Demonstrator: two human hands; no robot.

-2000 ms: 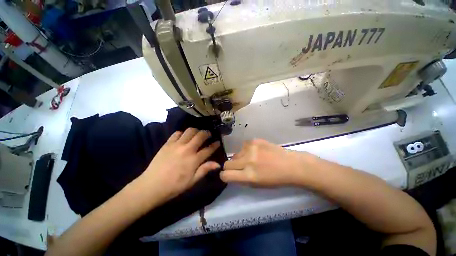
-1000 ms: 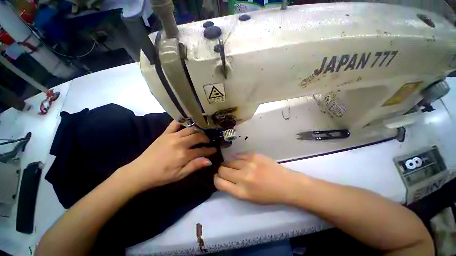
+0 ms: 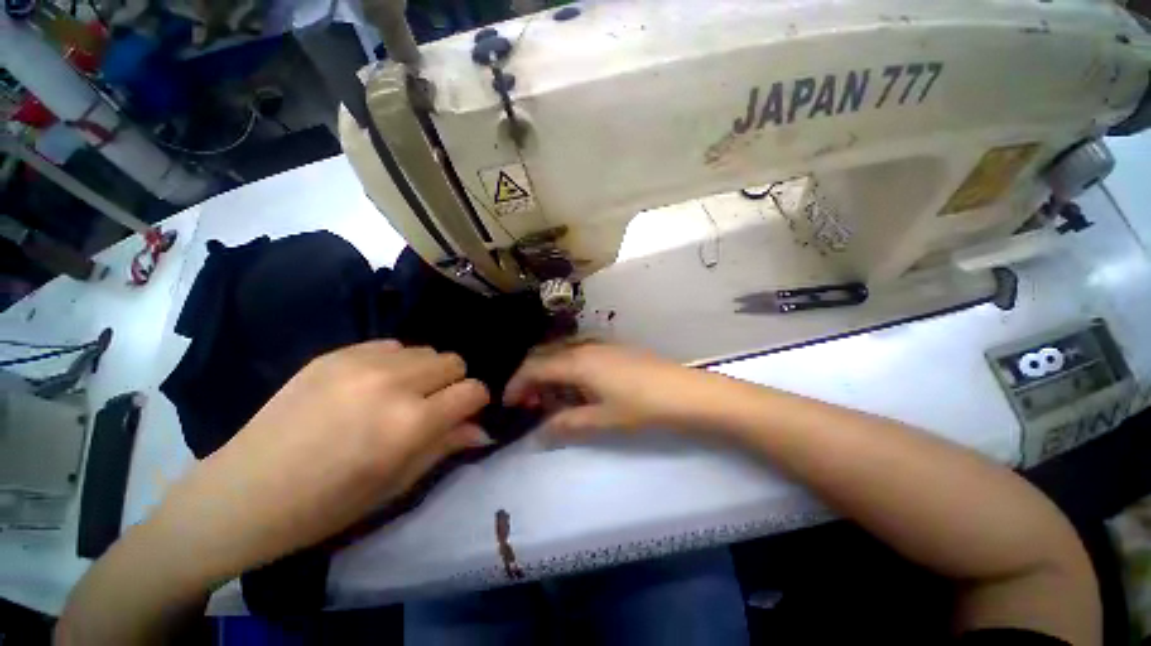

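The black garment (image 3: 284, 297) lies bunched on the table left of and under the needle area, with part hanging over the front edge. The cream sewing machine (image 3: 682, 114) marked "JAPAN 777" stands behind it. The presser foot area (image 3: 555, 303) is partly hidden by cloth. My left hand (image 3: 385, 410) pinches the garment in front of the needle, its fingers curled. My right hand (image 3: 587, 385) holds the garment's right edge just in front of the presser foot.
Dark thread snips (image 3: 804, 298) lie on the machine bed. A grey inset (image 3: 1060, 372) with white round parts is at the table's right. A long black slab (image 3: 110, 477) and a red item (image 3: 153, 256) are at the left. A blue bin shows below the table.
My left hand has moved back from beside the presser foot towards me. My right hand has shifted slightly left and up. The garment has shifted and bunched up, uncovering more of the table's front.
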